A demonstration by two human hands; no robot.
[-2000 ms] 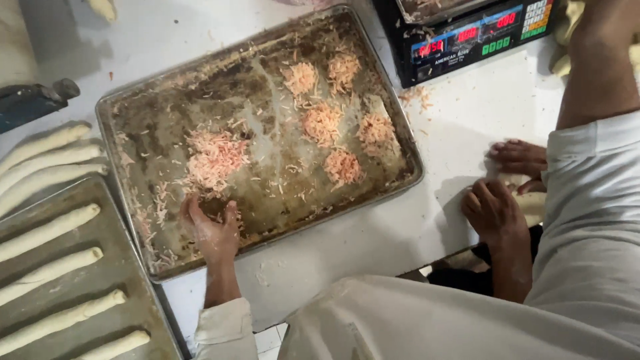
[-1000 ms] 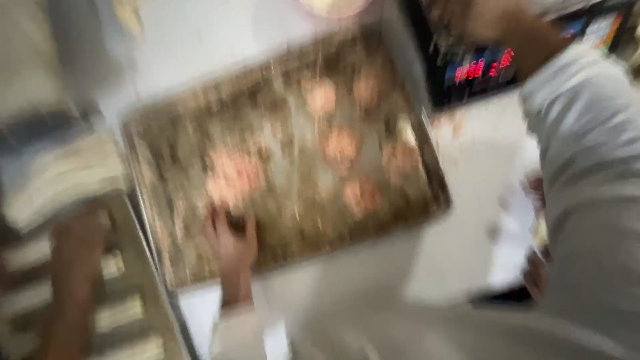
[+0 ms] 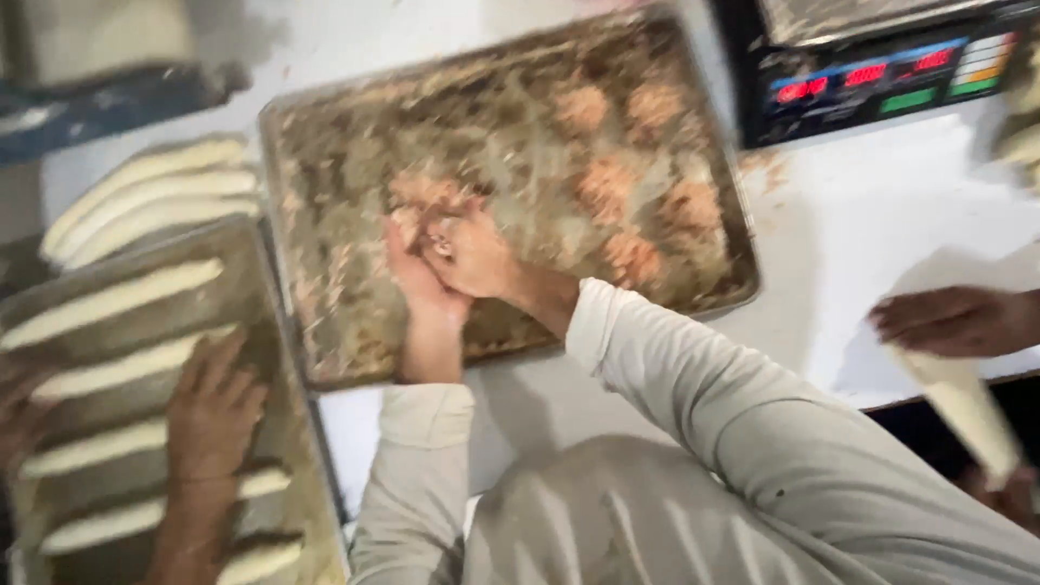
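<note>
Both my hands meet over the left half of a worn metal baking tray (image 3: 520,325). My left hand (image 3: 426,280) is cupped, palm up, at the near edge of a pile of pinkish shredded food (image 3: 422,191). Against its palm lies my right hand (image 3: 475,248), fingers curled, with some shreds between the two; how much each holds is blurred. Several small mounds of the same shreds (image 3: 605,188) rest on the tray's right side, and loose shreds are scattered over it.
At left, a co-worker's hand (image 3: 215,406) touches dough strips on a second tray (image 3: 268,390); more dough strips (image 3: 162,195) lie behind. A digital scale (image 3: 869,85) stands back right. Another person's hand (image 3: 951,321) holds a dough strip (image 3: 959,398) at right.
My right hand has come from the scale side at upper right to meet my left hand by the pile. The co-worker's hand at left was not in view two seconds ago.
</note>
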